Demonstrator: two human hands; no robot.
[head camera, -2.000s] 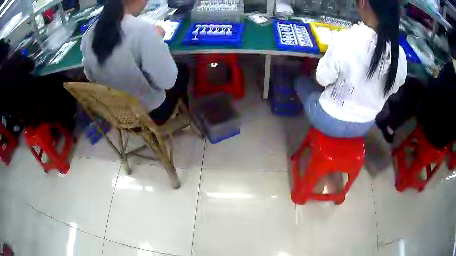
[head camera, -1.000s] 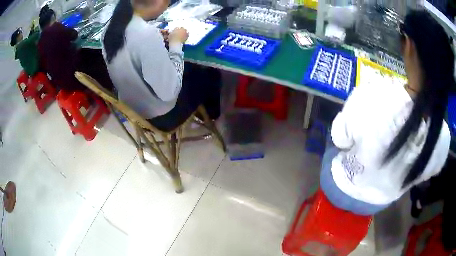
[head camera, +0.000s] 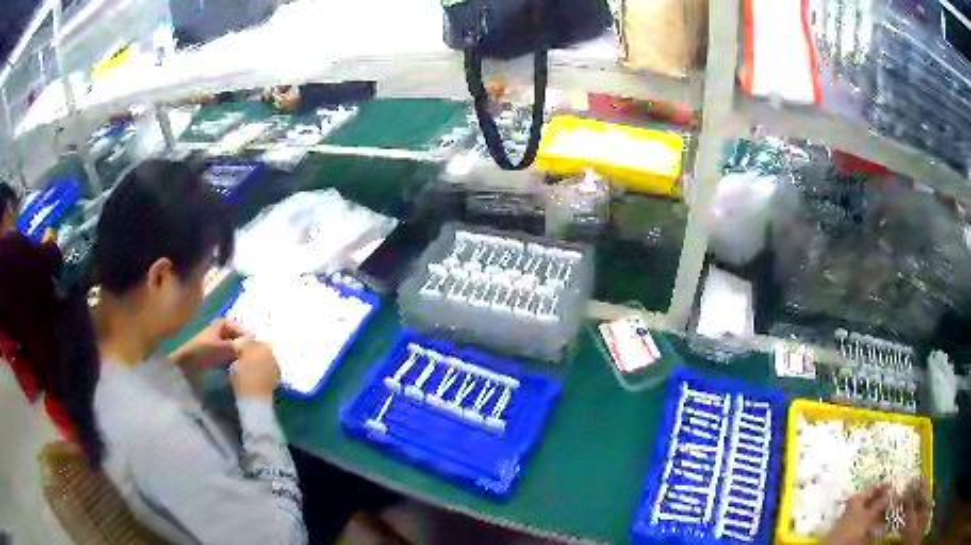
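Neither of my hands is in the picture. Nearest in front of me on the green bench (head camera: 580, 442), a blue bin (head camera: 453, 452) holds a row of white rod-and-head parts (head camera: 453, 389), with one rod lying apart at its left. To its right, another blue bin (head camera: 648, 516) holds two rows of white rods (head camera: 697, 452). A yellow bin (head camera: 788, 474) at the lower right holds heaped small white parts (head camera: 825, 458), with another person's hands over it. Behind the first blue bin, a stack of clear trays (head camera: 484, 332) holds rows of white rods.
A seated person in grey (head camera: 181, 426) works at the left over a blue bin of white pieces (head camera: 309, 330). A labelled clear tray (head camera: 634, 346) lies mid-bench. A shelf post (head camera: 703, 202), a hanging black bag (head camera: 522, 27) and a rear yellow bin (head camera: 612, 154) stand beyond.
The view has moved closer to the bench and tilted up. The floor and stools have left the picture, and the shelf, hanging bag and rear yellow bin have come into view.
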